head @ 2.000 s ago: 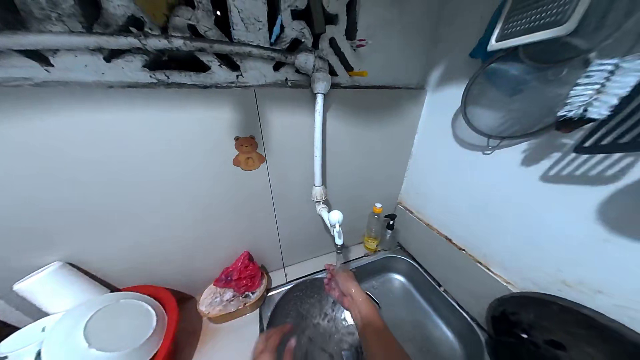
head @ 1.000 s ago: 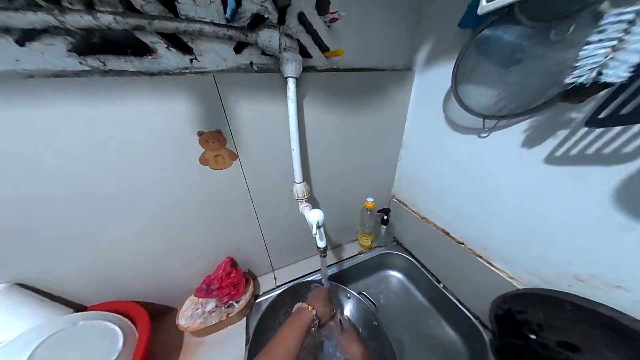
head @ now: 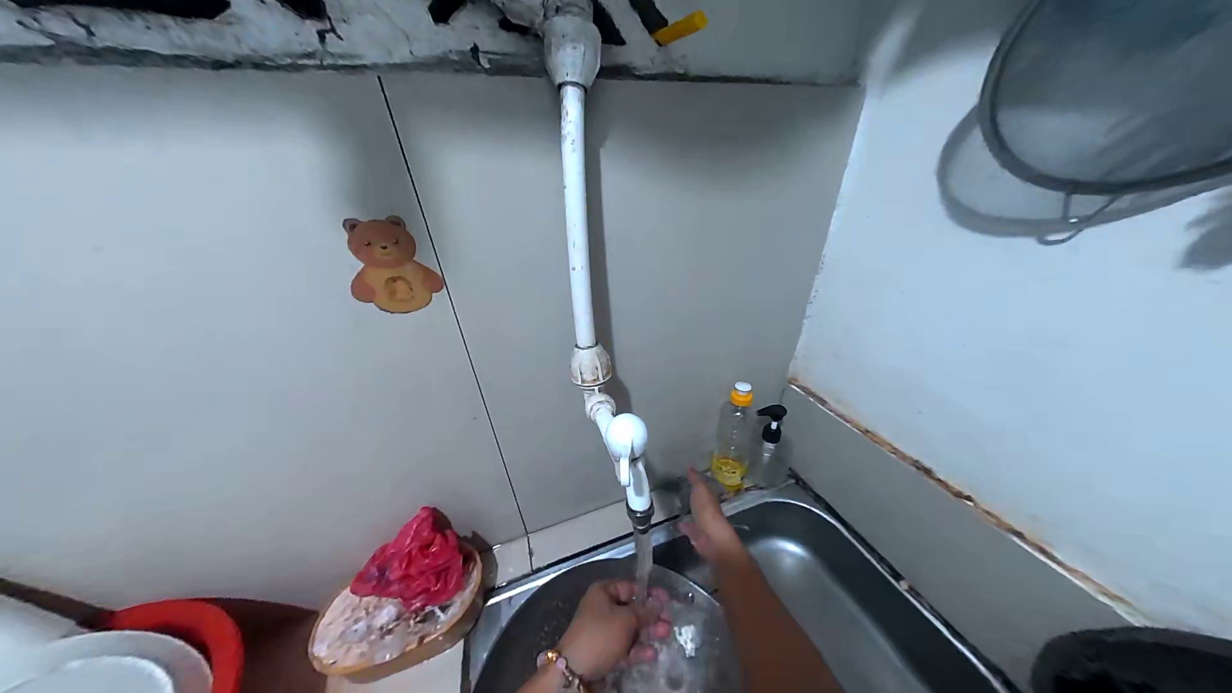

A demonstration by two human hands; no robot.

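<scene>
Water runs from the white faucet point(head: 630, 462) into a dark round pan point(head: 520, 626) in the steel sink point(head: 818, 577). Under the stream, at the pan, is my left hand point(head: 604, 626), with a bracelet on its wrist and curled fingers. Beside its fingertips are pinkish rounded shapes, blurred by water; whether they are fingers or something held, I cannot tell. A clear, rippled area with bright glints lies in the pan's right part. My right hand point(head: 707, 525) is raised over the sink's back edge, right of the faucet, fingers apart, with nothing visible in it.
Behind the sink stand a bottle of yellow liquid point(head: 731, 443) and a pump bottle point(head: 772, 448). Left of it, a basket point(head: 399, 664) holds a crumpled pink bag point(head: 419, 563). White plates point(head: 125, 654) and a red basin point(head: 207, 626) are far left. A strainer point(head: 1107, 106) hangs at right.
My right hand has left the water stream and moved up and right to the sink's back edge. My left hand stays under the running water.
</scene>
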